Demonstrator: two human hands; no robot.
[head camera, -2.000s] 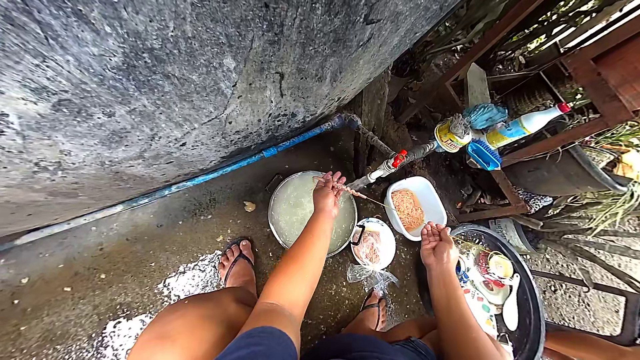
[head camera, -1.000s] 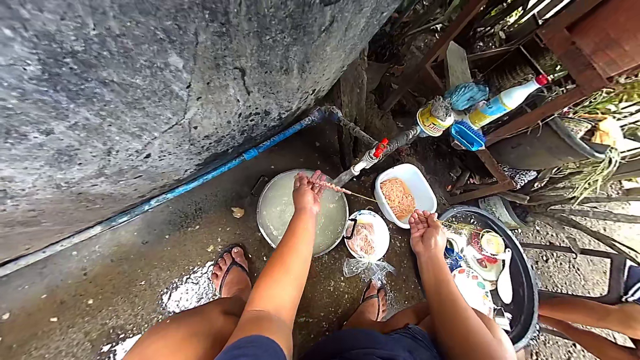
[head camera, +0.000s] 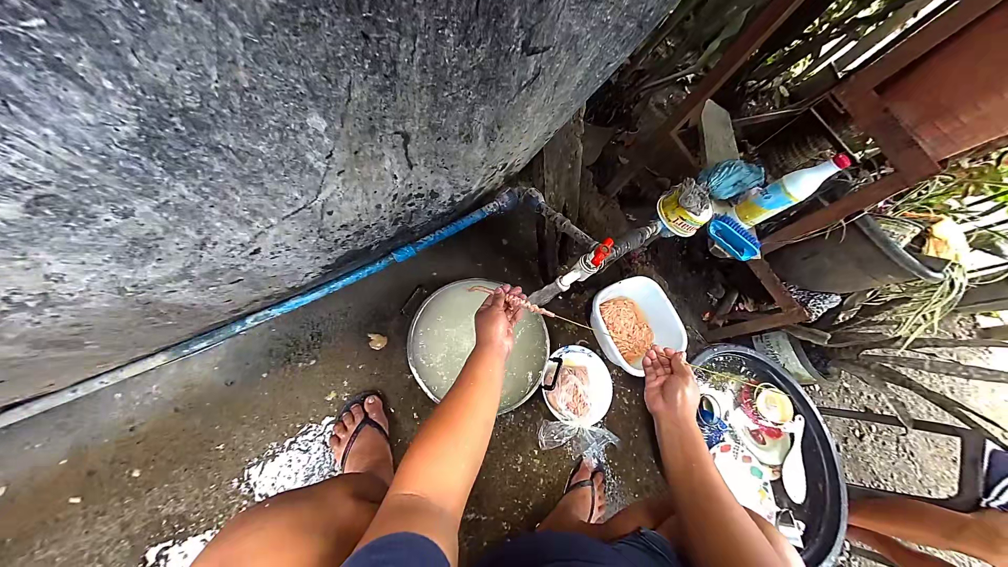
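Note:
My left hand (head camera: 499, 316) pinches a thin skewer or stick with pinkish pieces of meat (head camera: 529, 305) along one end, above a round metal pot of cloudy water (head camera: 449, 346). The bare, thin part of it runs right to my right hand (head camera: 668, 378), whose fingertips are closed on it; it seems to extend past them over the dark basin. Between the hands is a white plastic tub (head camera: 660, 311) holding ground or shredded pinkish-orange food (head camera: 626, 327). Nearer me, a white bowl (head camera: 600, 394) holds pale pink meat in a clear plastic bag (head camera: 579, 435).
A black basin (head camera: 836, 472) of dishes and a white spoon stands at right. A pipe with a red-handled valve (head camera: 602, 252) passes above the pot. A bottle (head camera: 791, 193), a blue brush (head camera: 734, 238) and a yellow tin (head camera: 683, 213) sit beyond. A concrete wall (head camera: 236, 142) rises left. Another person's leg (head camera: 929, 524) shows at right.
Both hands keep their hold, with the meat end still over the pot. The other person's legs came into view at the right after the oldest frame.

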